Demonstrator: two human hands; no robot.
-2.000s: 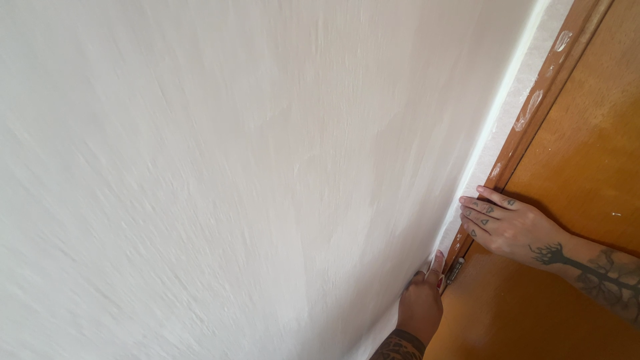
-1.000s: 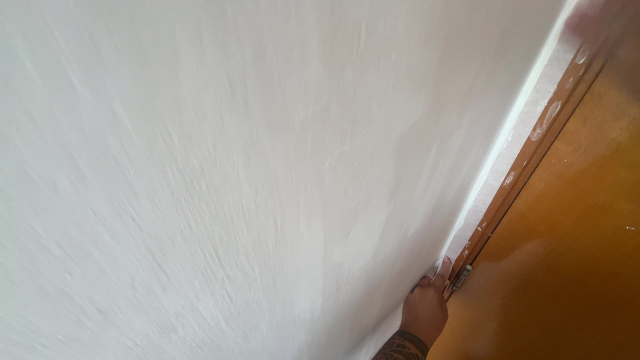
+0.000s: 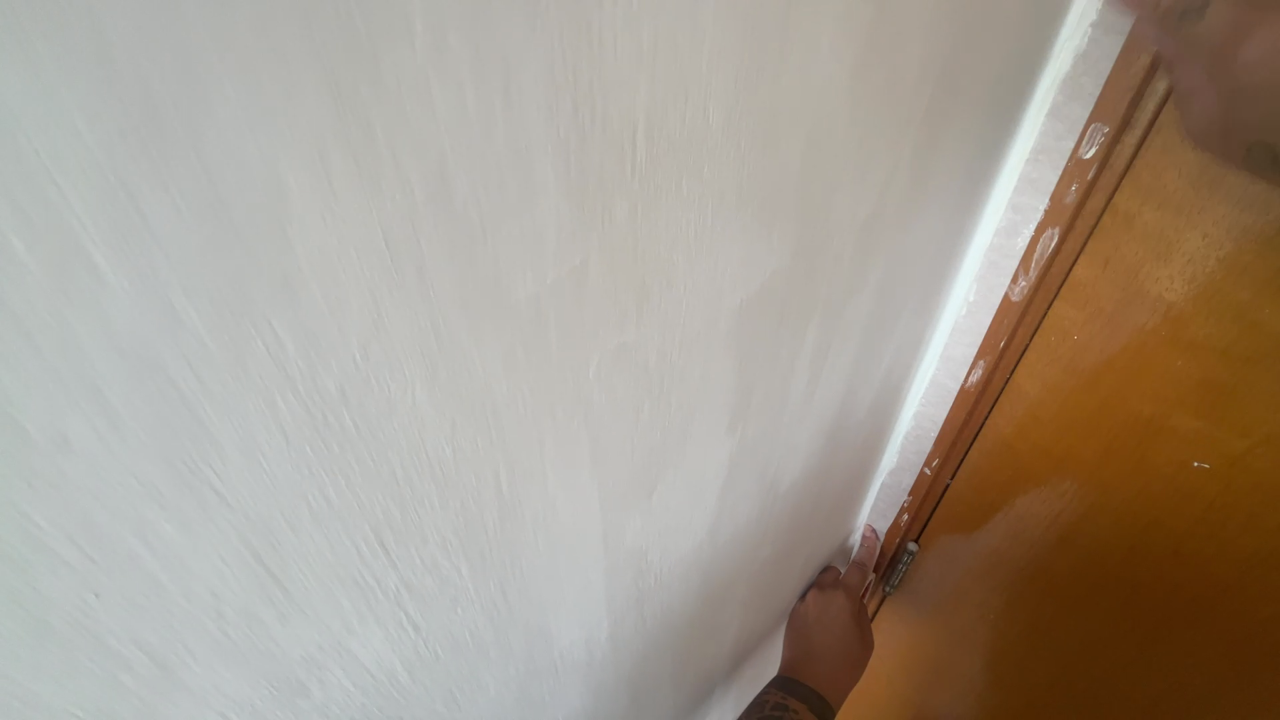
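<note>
A whitish strip [image 3: 985,275] runs between the white wall [image 3: 520,340] and the brown wooden door frame [image 3: 1050,235]. My left hand [image 3: 830,625], low in view, has its index finger stretched out against the strip's lower end; the other fingers are curled, and whether they hold anything is hidden. Up in the right corner my right hand [image 3: 1220,80] is blurred, near the upper part of the strip and frame. What its fingers touch or hold cannot be made out.
A glossy orange-brown wooden door [image 3: 1130,450] fills the right side, with a metal hinge [image 3: 901,568] just right of my left hand. White smears [image 3: 1035,262] mark the frame. The wall's surface is streaky and slightly rough.
My right hand has moved up along the frame, away from my left hand, which stays low by the hinge.
</note>
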